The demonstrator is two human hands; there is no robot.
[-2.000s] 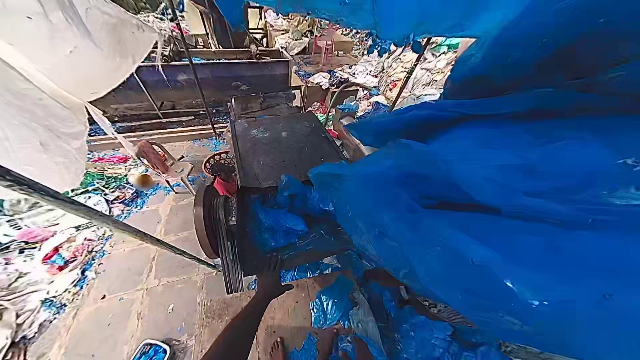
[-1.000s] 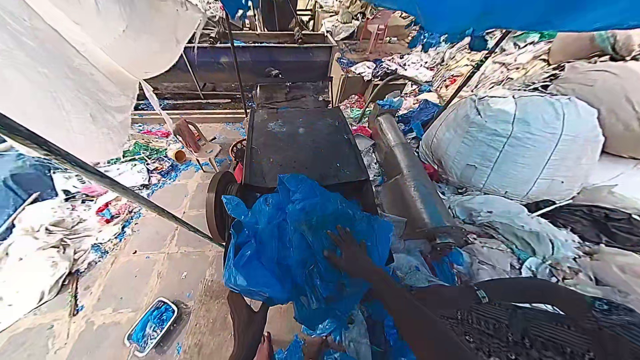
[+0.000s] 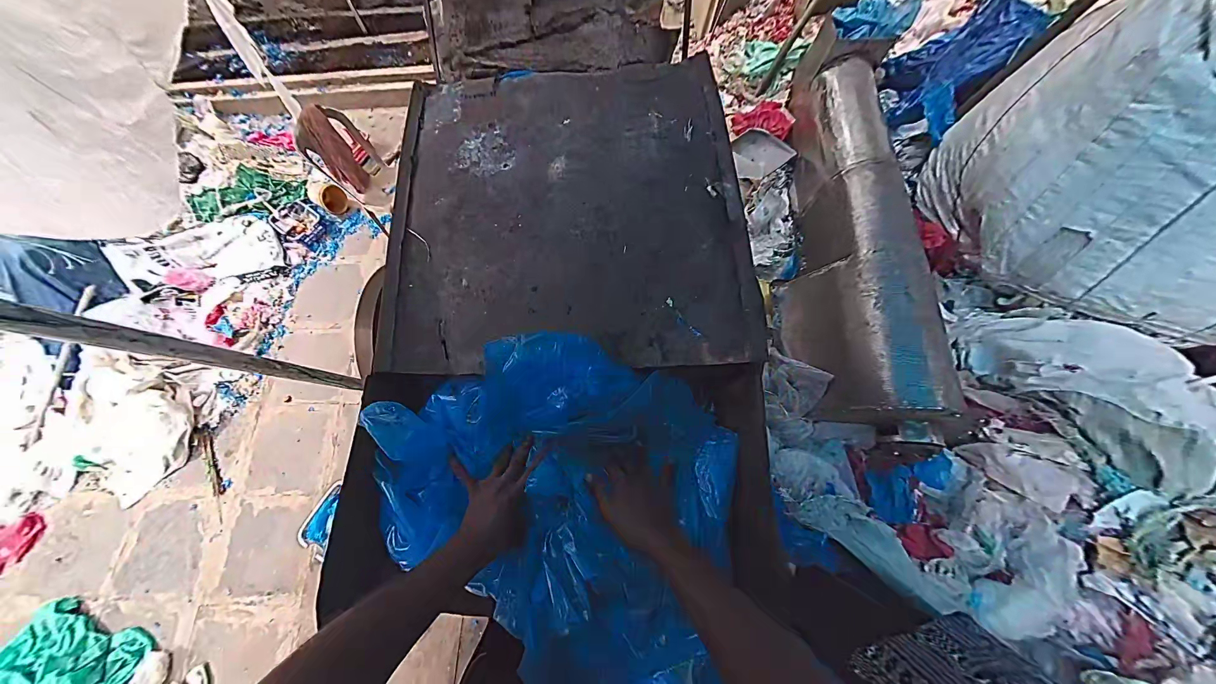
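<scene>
A heap of blue plastic film (image 3: 570, 399) fills the mouth of a dark metal machine hopper (image 3: 342, 532) and hangs over its near edge. My left hand (image 3: 496, 499) lies on the film left of the middle with its fingers spread. Right of it, my right hand (image 3: 635, 499) presses on the same film, its fingertips partly sunk in the folds. Beyond the film is the machine's flat dark metal cover (image 3: 570, 228). What lies under the film is hidden.
A metal cylinder (image 3: 869, 228) and a large white woven sack (image 3: 1092, 180) stand to the right, among loose plastic scrap (image 3: 1026, 532). A slanting pole (image 3: 180, 347) reaches the machine from the left, over stone paving (image 3: 256, 532). A chair (image 3: 332, 147) stands at the upper left.
The blue film, bunched over the machine's near end a second ago, now lies lower in the hopper mouth. Both hands are now on top of it. The view has moved closer to the machine.
</scene>
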